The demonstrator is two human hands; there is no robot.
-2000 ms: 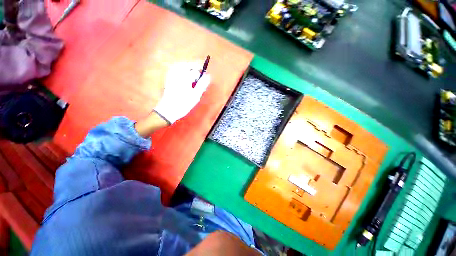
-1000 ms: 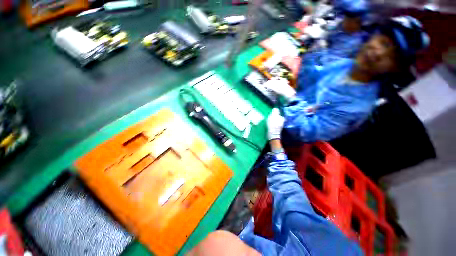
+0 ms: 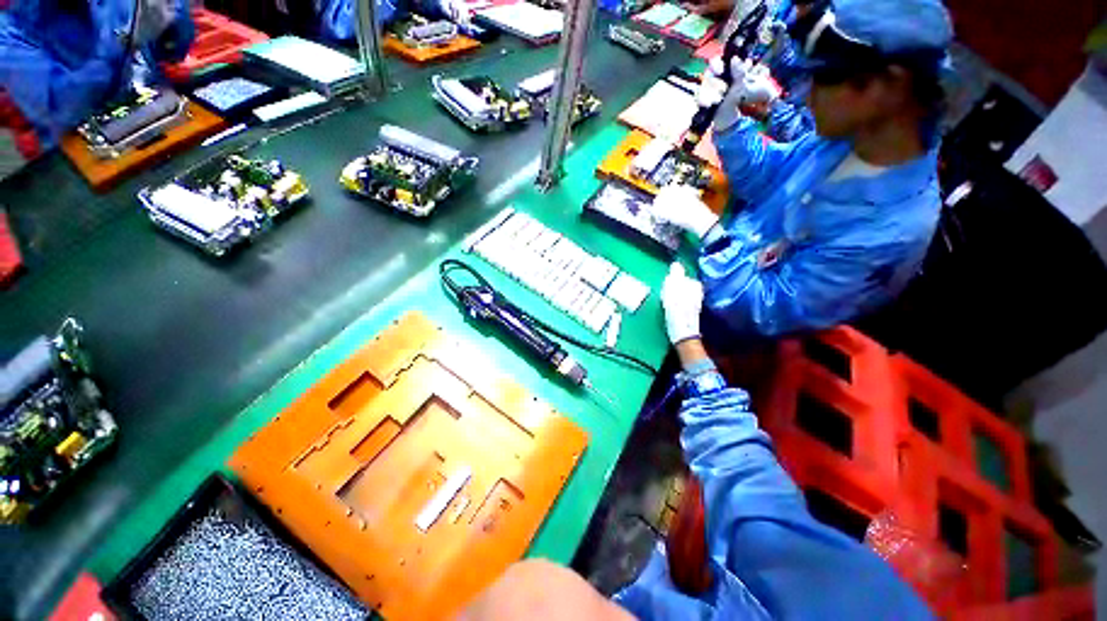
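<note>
My right hand (image 3: pixel 682 303), in a white glove with a blue band at the cuff, reaches to the bench's front edge beside the neighbouring worker. Its fingers are small, and I cannot tell whether they hold anything. My left hand is not in view. The orange fixture (image 3: pixel 352 455) lies flat at lower centre, with a small white strip (image 3: pixel 443 499) on it. The black electric screwdriver (image 3: pixel 516 325) lies behind and right of it, beside rows of pale strips (image 3: pixel 546 269). The black screw tray (image 3: pixel 237 570), full of tiny grey screws, is at lower left.
Circuit boards with heatsinks (image 3: pixel 410 172) stand on the dark belt (image 3: pixel 291 285). A metal post (image 3: pixel 563 103) rises at the belt's near side. A worker in blue (image 3: pixel 813 249) sits at the right, near red crates (image 3: pixel 898 449). Other workers are across the belt.
The view has swung right from the red sheet, where my left hand held a dark pen-like thing; that hand is now out of view. My right arm came into view and stays extended.
</note>
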